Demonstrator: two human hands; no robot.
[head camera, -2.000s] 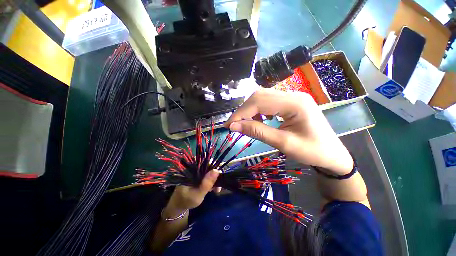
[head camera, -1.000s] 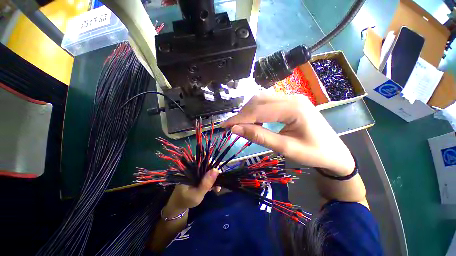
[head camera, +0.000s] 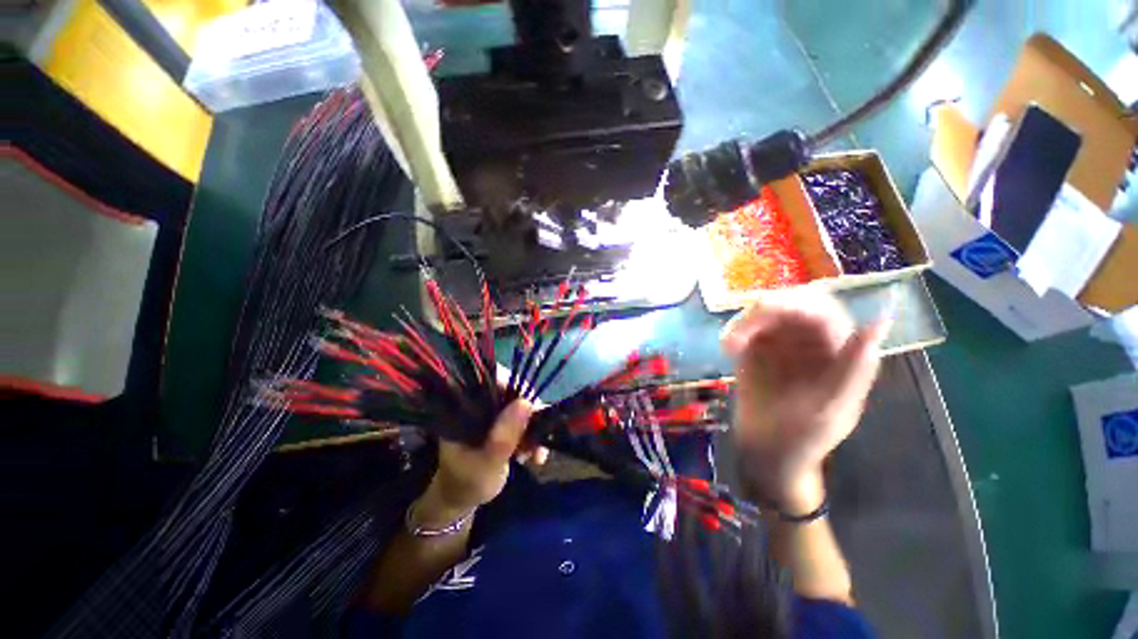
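Note:
My left hand (head camera: 481, 464) grips the cable bunch (head camera: 462, 406) around its dark jackets, below the centre. The wires fan out left, up and right. Thin red core wires (head camera: 362, 356) show at the left, and thicker red pieces (head camera: 602, 416) sit on wires at the right. My right hand (head camera: 799, 381) is blurred, to the right of the bunch and just below the parts box, away from the wires. Its fingers look apart, but whether it holds something small cannot be told. The parts box (head camera: 915, 237) holds orange-red pieces (head camera: 755, 243) left and dark pieces (head camera: 855, 225) right.
The black crimping machine (head camera: 562, 137) stands above the bunch, with the lamp head (head camera: 730, 175) beside it. A long cable hank (head camera: 306, 237) lies at left, under a clear plastic box (head camera: 268, 56). At right are an open carton (head camera: 992, 293) with a smartphone (head camera: 1033, 175), and another carton (head camera: 1114, 449).
My right hand has left the upper wires and moved right and down, its fingers spreading. My left hand still grips the bunch, whose fan leans further left. The whole view has shifted slightly.

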